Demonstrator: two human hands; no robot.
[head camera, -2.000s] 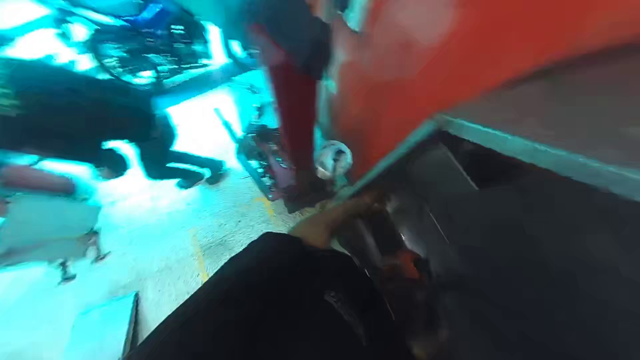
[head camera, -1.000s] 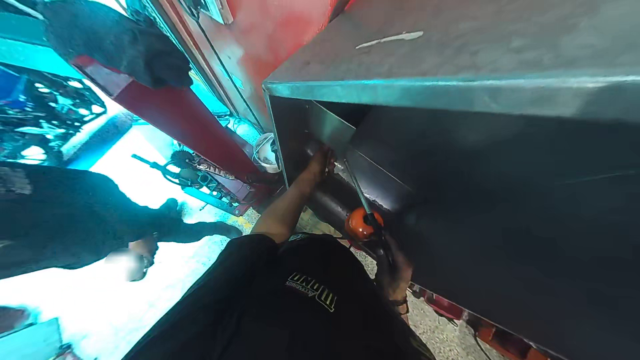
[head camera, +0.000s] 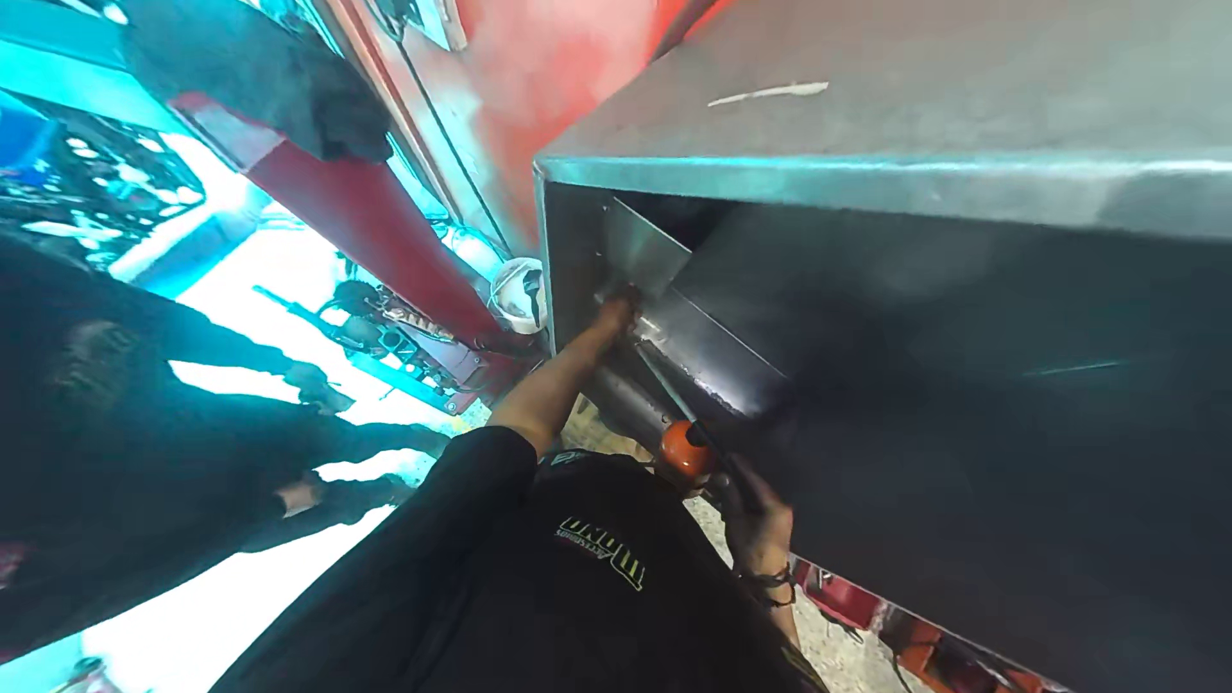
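My left hand (head camera: 621, 306) reaches into an open-fronted grey metal box (head camera: 866, 178), beside a bent sheet-metal plate (head camera: 650, 245) at its inner left end. Its fingers look curled, but what they grip is hidden. A long tool with a thin metal shaft (head camera: 666, 380) slants from near that hand down to my right hand (head camera: 760, 510), which is closed around its dark rear part. Beside the shaft is a round orange object (head camera: 685, 450), partly hidden, whose kind is unclear. Under the plate runs a shiny metal strip (head camera: 712, 356) with a rough lower edge.
A person in dark clothes (head camera: 144, 414) bends at the left, hands low. A slanting red post (head camera: 356, 231), a white bucket (head camera: 520, 294) and machine parts (head camera: 395, 332) stand between us. A red wall (head camera: 568, 77) rises behind the box. Red metal parts (head camera: 847, 597) lie at lower right.
The view has swung strongly since two seconds ago. Over the last second, both my hands have kept nearly the same places at the box. The other person's arms have moved.
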